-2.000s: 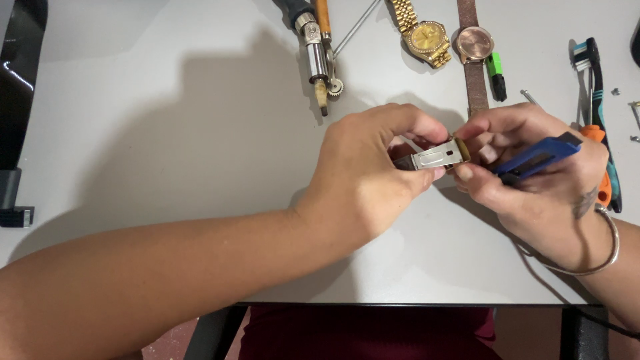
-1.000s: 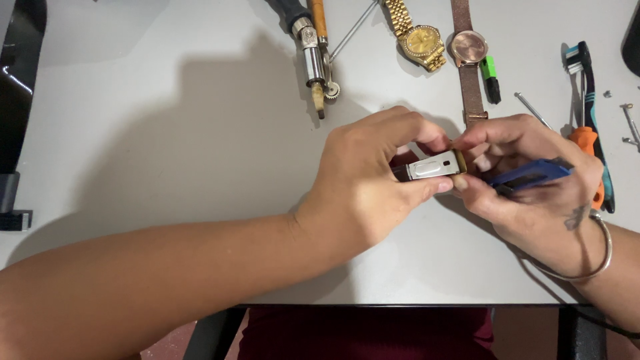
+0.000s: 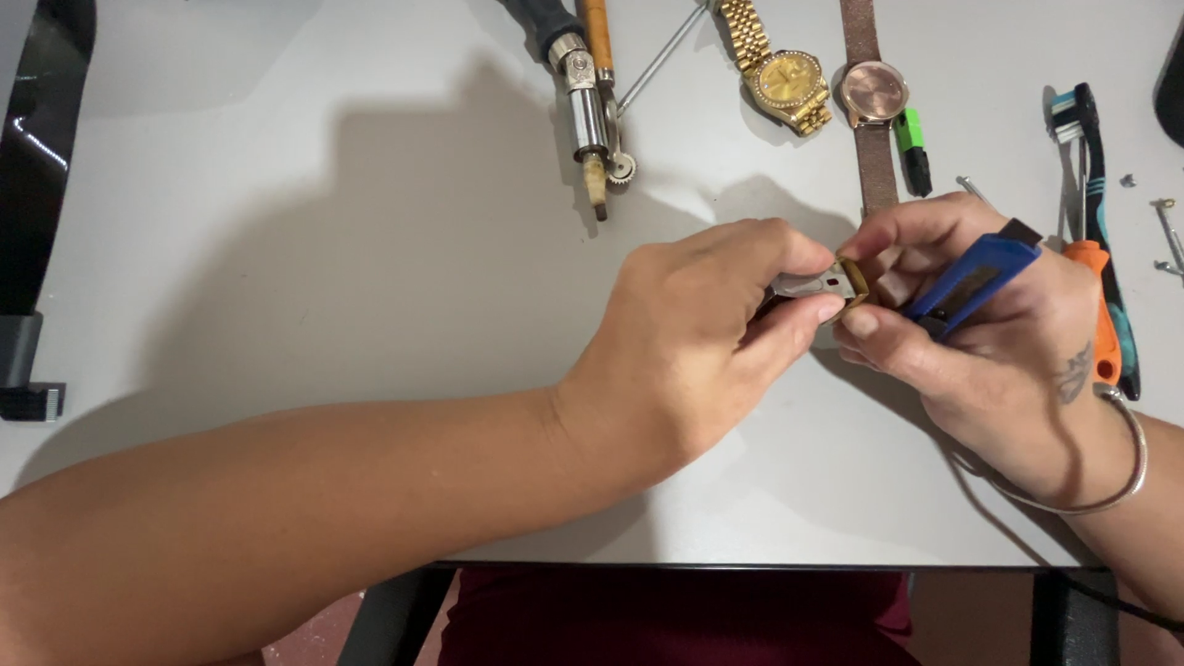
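Observation:
Between thumb and fingers, my left hand (image 3: pixel 694 342) grips a small silver metal clasp (image 3: pixel 819 283), its left part hidden by the fingers. At the clasp's right end is a gold-coloured metal loop (image 3: pixel 853 280), pinched at its edge by my right hand (image 3: pixel 990 342). A blue utility knife (image 3: pixel 976 277) also lies in my right hand, slanting across the palm. Whether its blade is out cannot be seen. Beyond my right hand lies a watch with a brown band (image 3: pixel 874 92), and left of it a gold watch (image 3: pixel 788 81).
A soldering iron (image 3: pixel 585 116) and a small toothed wheel (image 3: pixel 622 168) lie at the top middle. A green-and-black cap or marker (image 3: pixel 912 153) lies by the brown watch. To the right are a toothbrush (image 3: pixel 1097 185), an orange-handled screwdriver (image 3: pixel 1105 324) and small screws (image 3: pixel 1167 231).
The silver clasp has tilted within my fingers, and my left fingertips now cover more of its upper side. Both hands stay in about the same place.

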